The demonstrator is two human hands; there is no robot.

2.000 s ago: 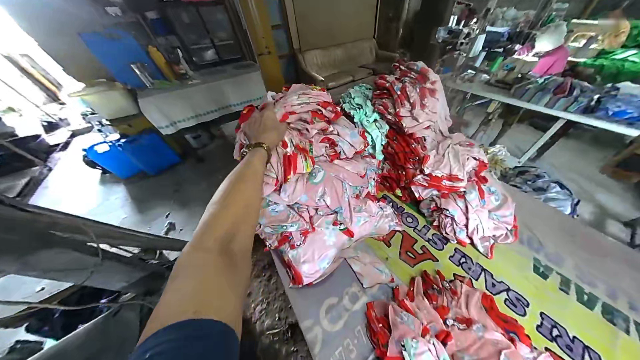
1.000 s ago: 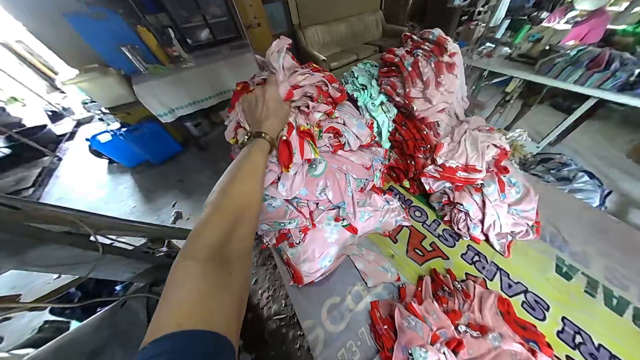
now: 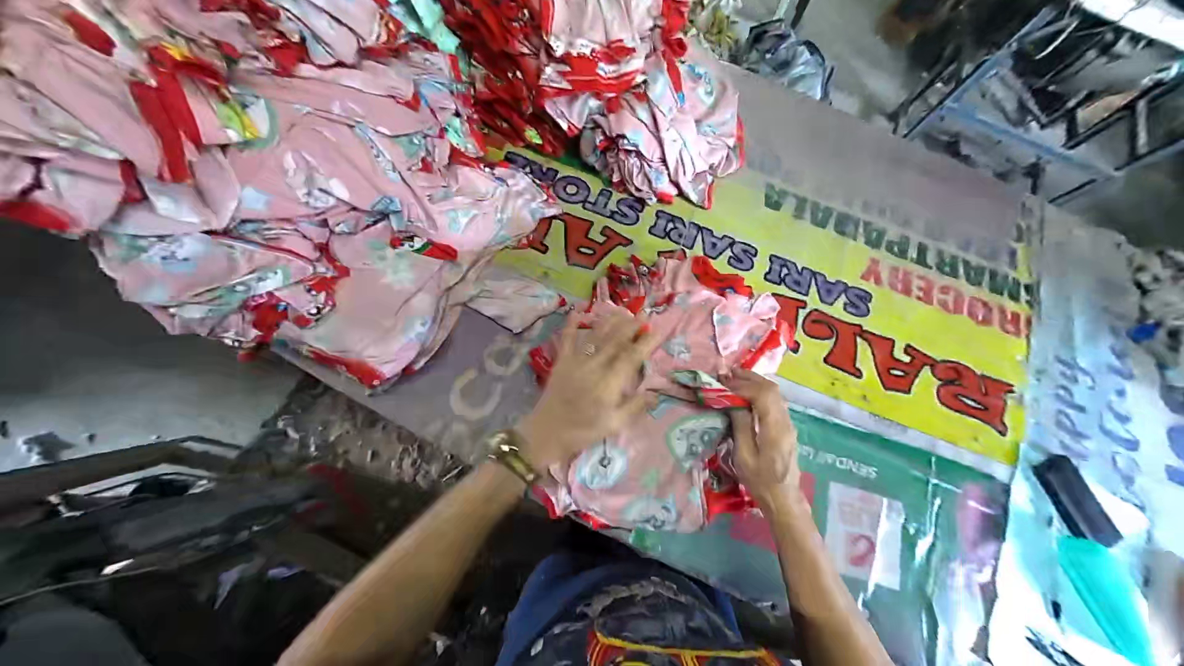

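Note:
A pink printed garment with red trim (image 3: 647, 462) lies on the table close to my body, on top of a small heap of similar pieces (image 3: 684, 314). My left hand (image 3: 597, 384) rests on it, fingers spread and slightly blurred, with a bracelet at the wrist. At the garment's right side, my right hand (image 3: 760, 430) pinches a folded red-edged bit of the cloth between thumb and fingers. The large pile of pink and red garments (image 3: 324, 185) is to the upper left of my hands.
Beyond the hands lie bunched red and pink garments (image 3: 647, 120) and part of a mint-green cloth (image 3: 430, 23). Printed sheeting (image 3: 934, 444) covers the table. A black object (image 3: 1076, 499) and a teal item (image 3: 1105, 592) are at the right. A metal frame (image 3: 1017, 139) stands beyond the table.
My left hand has left the large pile, where both earlier frames show it, and is on the garment near my body. My right hand has come into view. The view has swung down and right.

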